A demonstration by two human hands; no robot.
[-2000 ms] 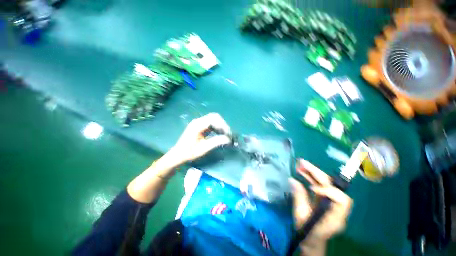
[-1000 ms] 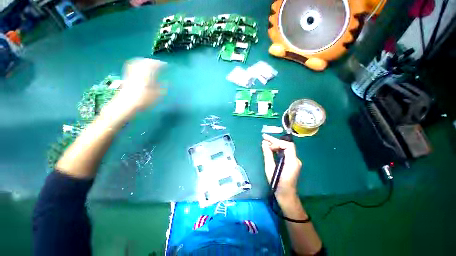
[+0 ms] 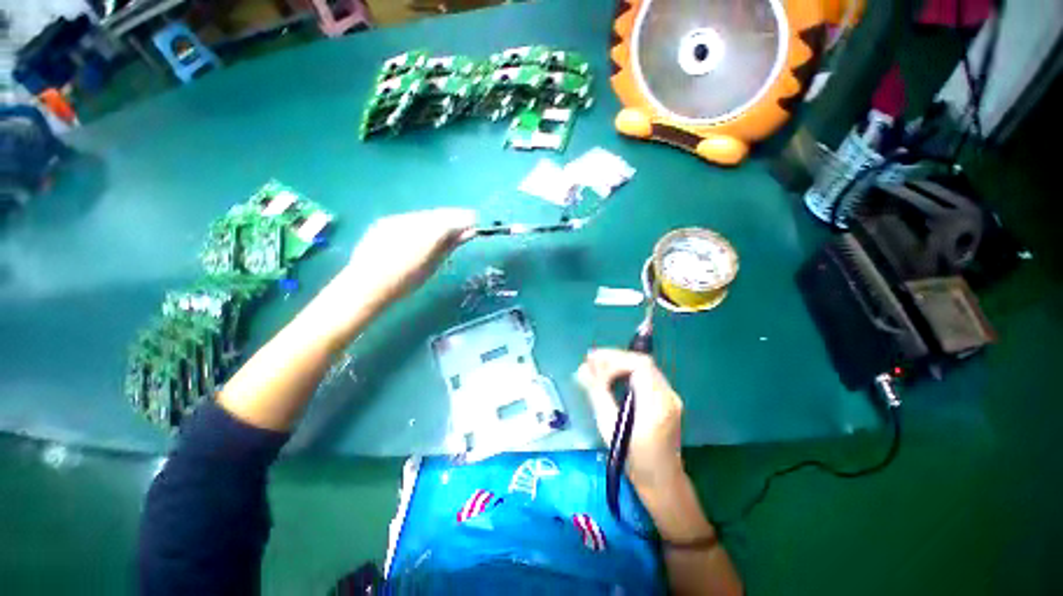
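Note:
My left hand (image 3: 402, 247) holds a thin circuit board panel (image 3: 525, 228) by its left end, raised and seen nearly edge-on, above the loose silver leads (image 3: 487, 285). My right hand (image 3: 641, 408) grips the black soldering iron (image 3: 622, 437) like a pen, its metal end pointing up beside the solder wire spool (image 3: 695, 270). The grey board holder (image 3: 495, 384) lies empty between my hands, at the bench edge in front of the blue apron.
Circuit boards lie in rows at the back (image 3: 478, 87) and in piles at the left (image 3: 192, 338). Small clear bags (image 3: 577, 175), a white strip (image 3: 618, 296) and an orange fan (image 3: 705, 70) lie or stand beyond. The black soldering station (image 3: 874, 309) is at the right.
My left hand has moved right from the left board pile and now holds a panel. The panel that lay left of the spool is gone from there. My right hand still holds the iron.

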